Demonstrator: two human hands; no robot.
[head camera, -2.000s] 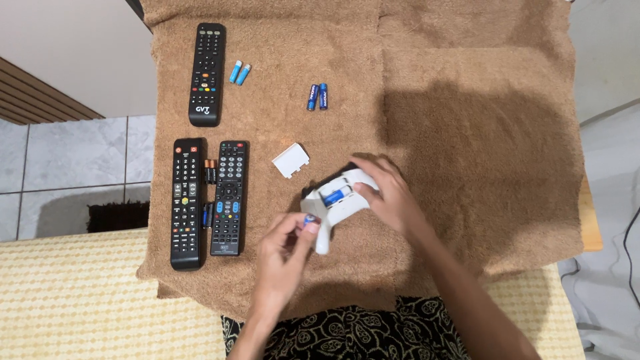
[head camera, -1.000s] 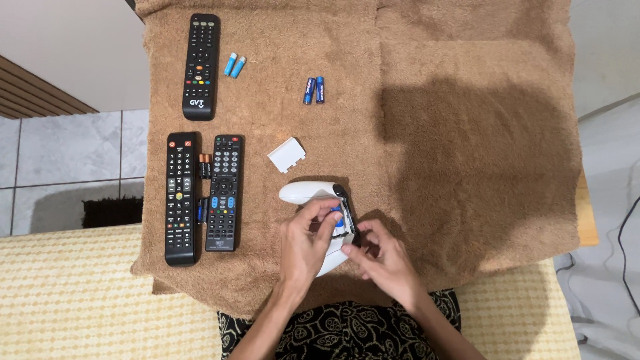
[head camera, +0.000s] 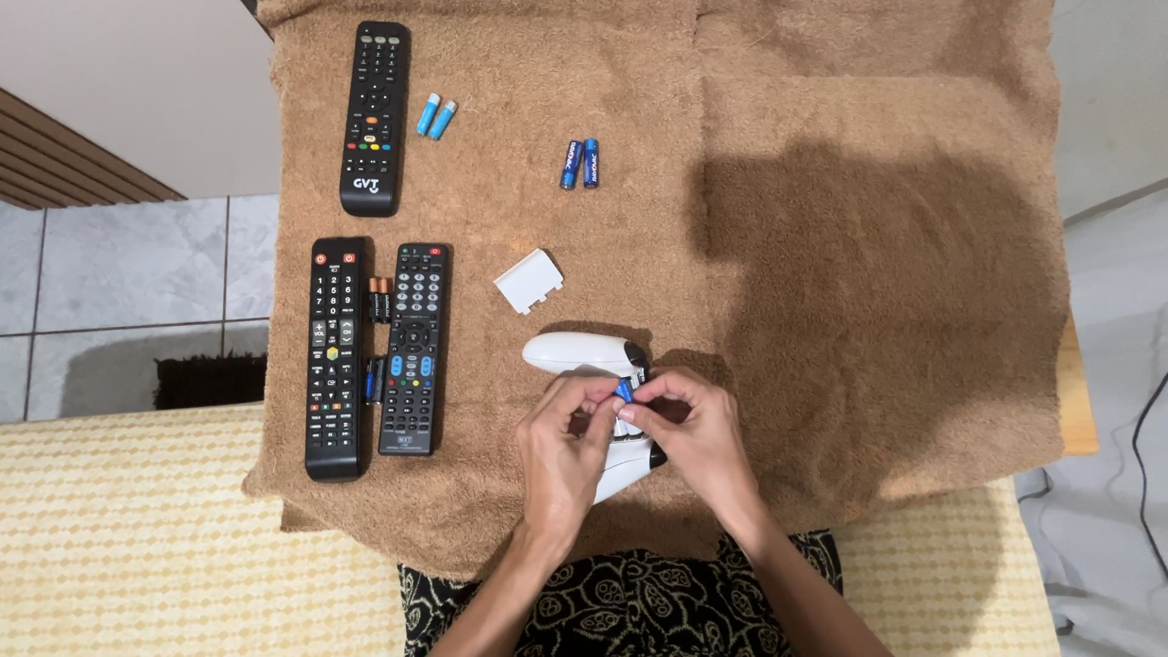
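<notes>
A white game controller (head camera: 579, 351) lies back up on a brown towel, its battery bay uncovered and partly hidden by my fingers. My left hand (head camera: 568, 438) and my right hand (head camera: 698, 429) meet over the bay, their fingertips pinching a blue battery (head camera: 624, 391) between them. A white battery cover (head camera: 530, 281) rests on the towel beyond the controller, apart from it. Farther off lie two dark blue Rayovac batteries (head camera: 581, 164), side by side. How far the held battery sits in the bay is hidden.
Three black remote controls stand out at the left: one at the back (head camera: 374, 119), one at the far left (head camera: 336, 365) and one beside it (head camera: 415, 351). Copper-topped batteries (head camera: 380, 301) and more batteries (head camera: 374, 380) lie between the front two. Light blue batteries (head camera: 436, 117) lie near the back remote.
The controller has turned since the earliest frame. My right hand has moved from the controller's side to the battery at the bay, where my left fingers also are.
</notes>
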